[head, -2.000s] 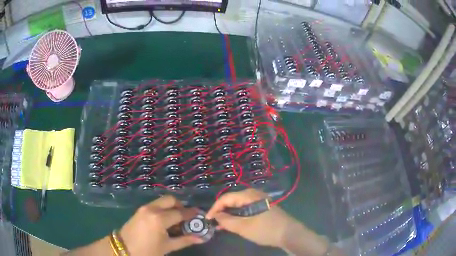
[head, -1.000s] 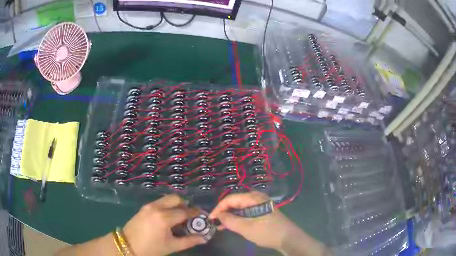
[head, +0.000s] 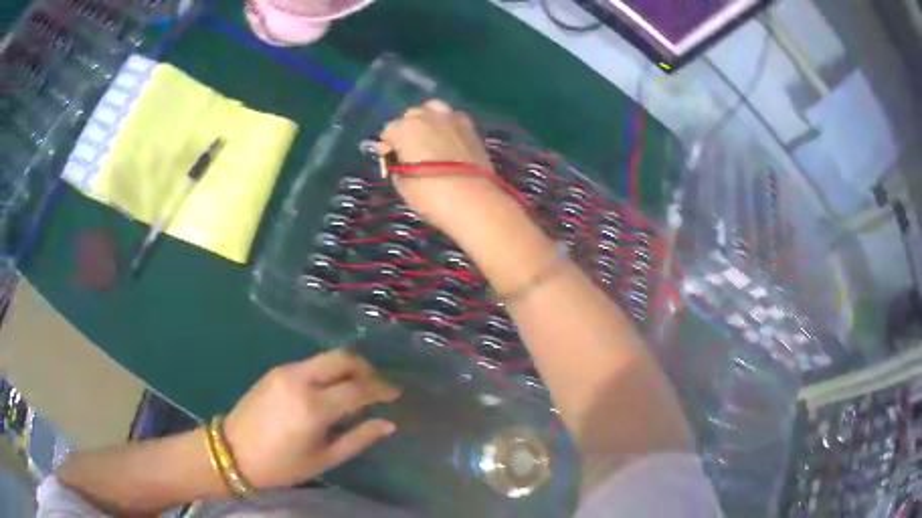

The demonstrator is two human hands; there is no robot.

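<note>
The clear main tray (head: 278, 273) holds rows of small shiny dark components (head: 379, 299) with thin red leads. My right hand (head: 435, 152) is over the tray's upper left part, closed around a wired tool. Only the tool's end (head: 385, 162) shows, with a red cable running from it across my wrist. A shiny round part (head: 371, 148) is beside the fingers; whether they touch it is unclear. My left hand (head: 303, 417) is empty, fingers apart, in front of the tray. The silver round fixture (head: 516, 463) lies on the mat to its right, blurred.
A yellow notepad (head: 227, 137) with a pen (head: 182, 197) on it is at upper left. The pink fan (head: 293, 22) and the monitor (head: 672, 30) are cut off at the top. Stacked trays (head: 753, 304) stand at right. My right forearm covers part of the main tray.
The view has turned and shifted. My left hand has let go of the round fixture, which now lies on the mat. My right hand has moved from the fixture to over the main tray.
</note>
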